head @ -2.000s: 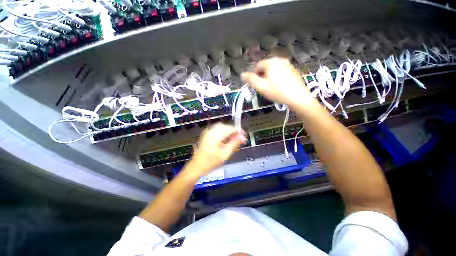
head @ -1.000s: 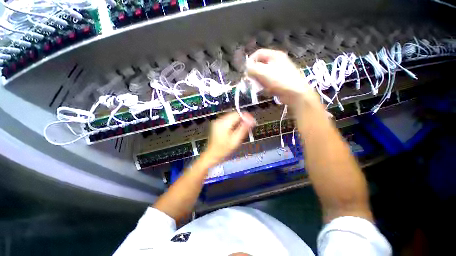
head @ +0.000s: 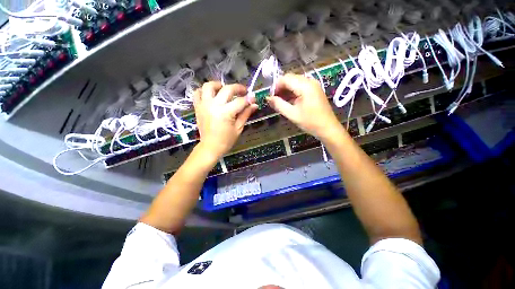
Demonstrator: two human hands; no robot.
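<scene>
My left hand (head: 221, 115) and my right hand (head: 305, 104) are close together over the green load test board (head: 333, 73). A white output cable (head: 270, 66) loops up between them, and the fingertips of both hands pinch it. The connector at its end is hidden or too small to tell. White coiled cables (head: 370, 68) hang over the board to the right of my hands. More white cables (head: 164, 107) lie along the board to the left, with ends at the board.
White adapters (head: 305, 45) stand in rows on the shelf behind the board. Upper boards with red parts (head: 104, 27) are at the top left. Below are another green board strip (head: 257, 153) and a blue bin (head: 271, 196) holding small white items. Another blue bin (head: 490, 148) is at the right.
My left hand has moved up to the board beside my right hand. The cable that ran down between the hands now loops above the fingertips. The view has shifted slightly.
</scene>
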